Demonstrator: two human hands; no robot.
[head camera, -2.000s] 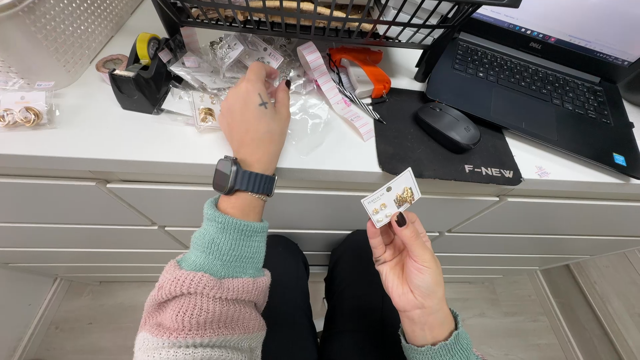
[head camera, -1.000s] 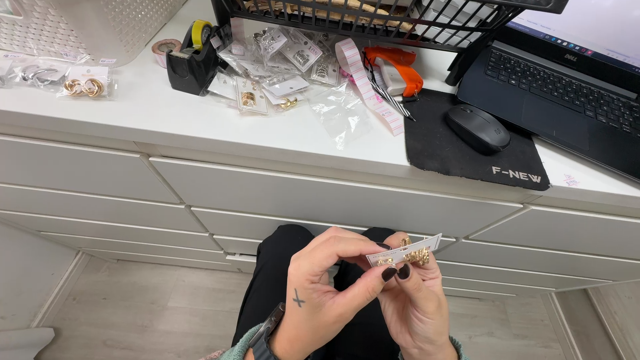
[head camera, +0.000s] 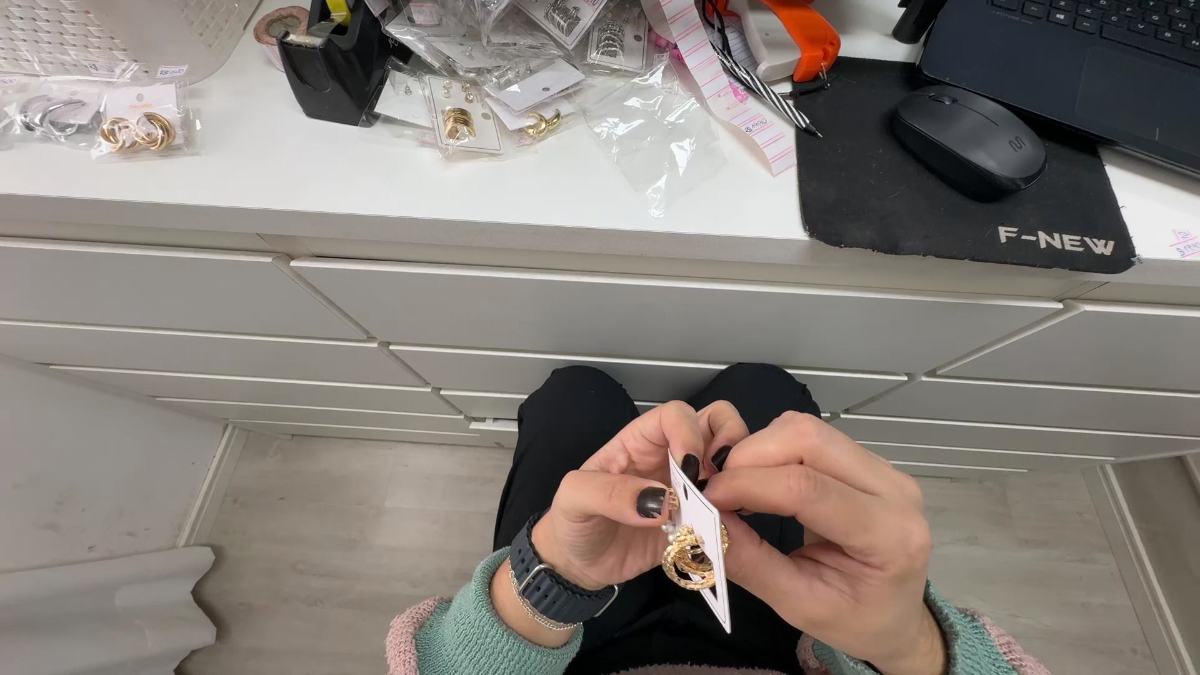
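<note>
A white earring card (head camera: 698, 534) with gold hoop earrings (head camera: 691, 560) and smaller studs is held up on edge above my lap. My left hand (head camera: 623, 497), with a dark watch on its wrist, pinches the card at its upper left, thumb on the earring side. My right hand (head camera: 830, 525) has its fingertips at the back of the card, close to the left fingertips. What the right fingertips grasp behind the card is hidden. On the desk lie an empty clear plastic bag (head camera: 652, 136) and bagged earring cards (head camera: 464, 117).
A black tape dispenser (head camera: 333, 70), a woven plastic basket (head camera: 103, 37), bagged hoops (head camera: 141, 131), a label strip (head camera: 741, 108) and an orange-and-white tagging tool (head camera: 797, 37) are on the desk. A mouse (head camera: 970, 141) rests on a black pad (head camera: 966, 225) beside a laptop (head camera: 1078, 75).
My left hand has left the pile of bagged jewellery and come to the card over my lap. The card has turned from nearly level to upright on edge.
</note>
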